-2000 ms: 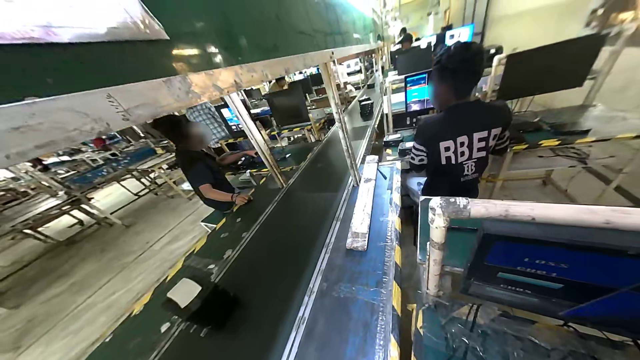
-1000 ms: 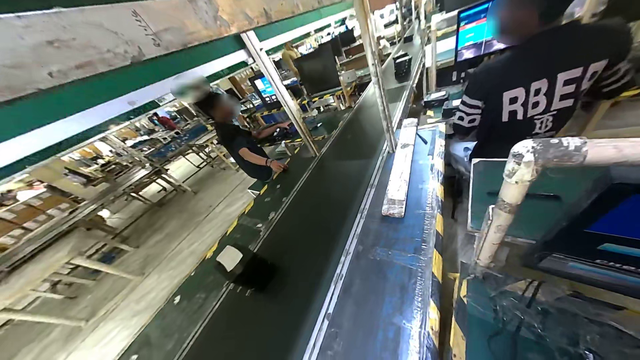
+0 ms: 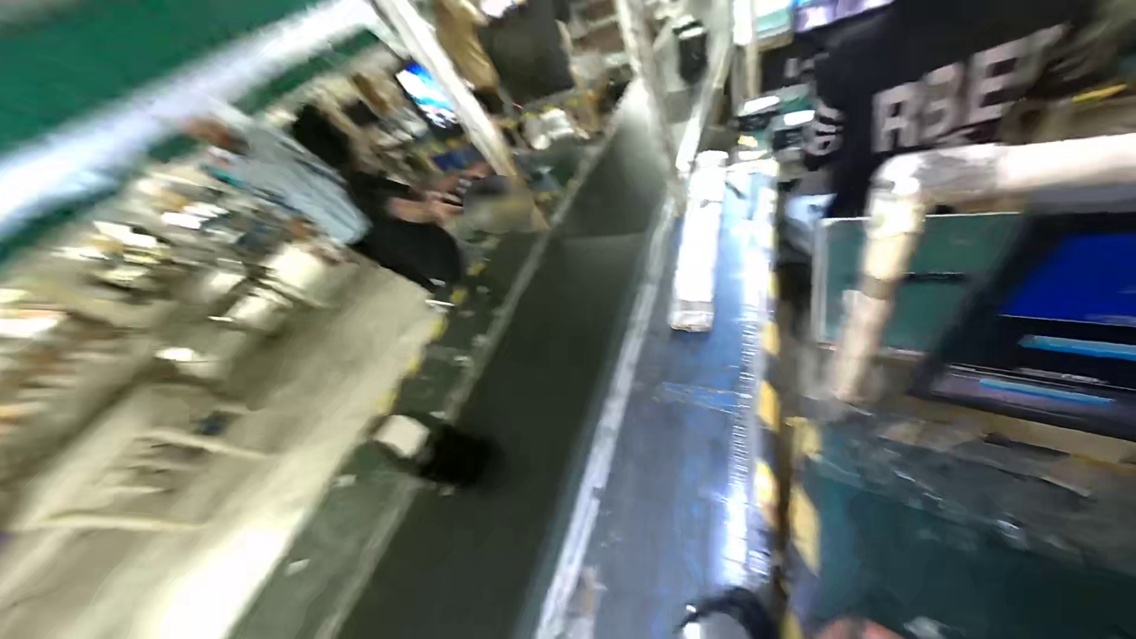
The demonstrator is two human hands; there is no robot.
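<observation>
My left hand is not in view. At the bottom edge, right of centre, a small reddish patch (image 3: 854, 628) may be part of my right hand; blur and the frame edge hide its shape. Left of it, a dark, rounded thing with a pale middle (image 3: 728, 614) is cut off by the same edge; I cannot tell what it is. Farther up, a long, pale wrapped bar (image 3: 699, 244) lies lengthwise on the blue work surface (image 3: 661, 470). A small black object with a white top (image 3: 430, 446) sits at the left edge of the dark conveyor belt (image 3: 532, 373).
White posts (image 3: 444, 84) stand along the line. A painted pipe frame (image 3: 887, 222) and a lit monitor (image 3: 1074, 293) are close on the right. Beyond them is a person in a black shirt with lettering (image 3: 941, 98). Another person (image 3: 390, 204) works across the belt, with reaching arms.
The view has swung and is now blurred. The reddish patch and the dark rounded thing have appeared at the bottom edge. The pale bar remains on the blue surface.
</observation>
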